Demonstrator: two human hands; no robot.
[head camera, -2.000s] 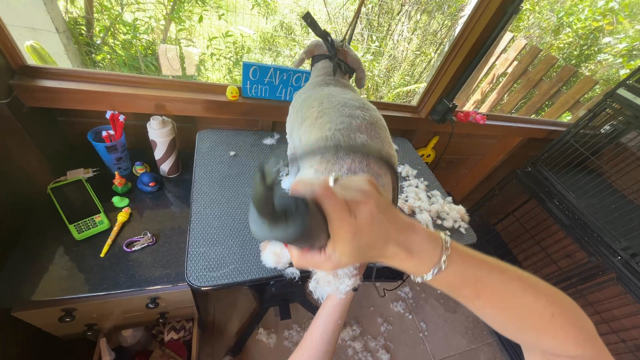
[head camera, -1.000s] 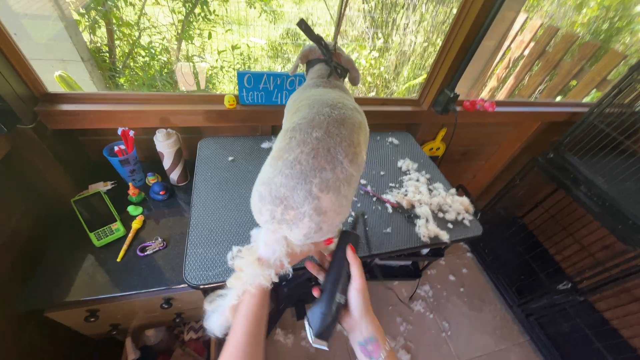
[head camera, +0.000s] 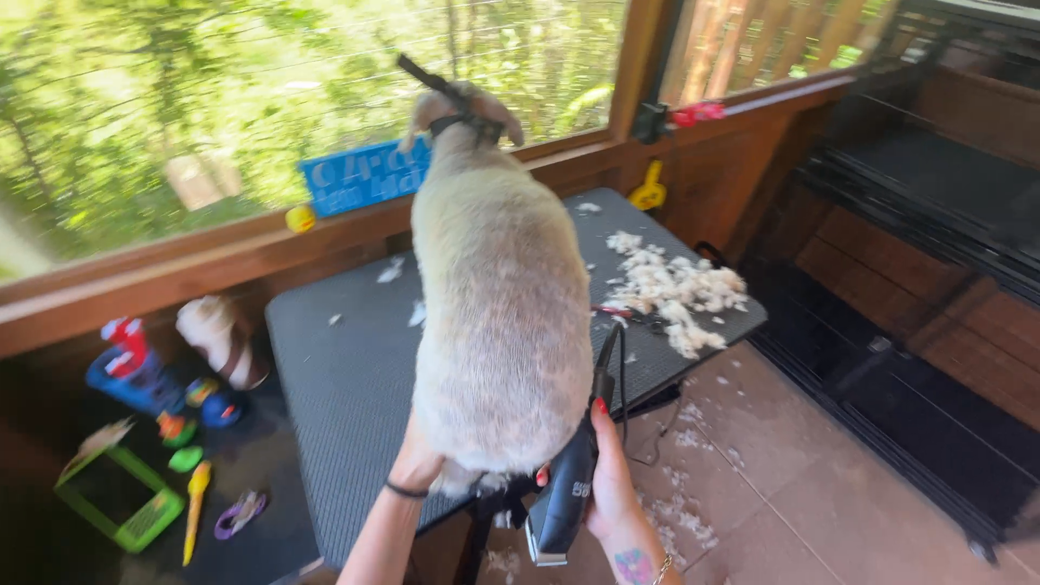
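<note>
A dog with a closely clipped pale coat (head camera: 504, 325) stands on a grooming table (head camera: 341, 390), facing the window, a black strap (head camera: 467, 122) around its head and neck. My right hand (head camera: 605, 475) holds a black corded electric clipper (head camera: 565, 496) beside the dog's right rear, its blade end pointing down and toward me. My left hand (head camera: 418, 459) lies against the left side of the dog's rear; its fingers are hidden behind the body, so whether they grip a leg cannot be seen. A pile of cut fur (head camera: 678, 288) lies on the table's right side.
On the left counter are a blue cup (head camera: 134, 382), a tumbler (head camera: 221, 341), small toy ducks (head camera: 219, 409), a green-framed device (head camera: 122, 496), a yellow pen (head camera: 195, 508) and a purple carabiner (head camera: 240, 514). A black wire cage (head camera: 910, 366) stands right. Fur litters the tiled floor (head camera: 780, 487).
The long tuft of fur seen over my left forearm a second ago no longer shows there. My right hand still holds the clipper, blade down. The view has turned and moved closer.
</note>
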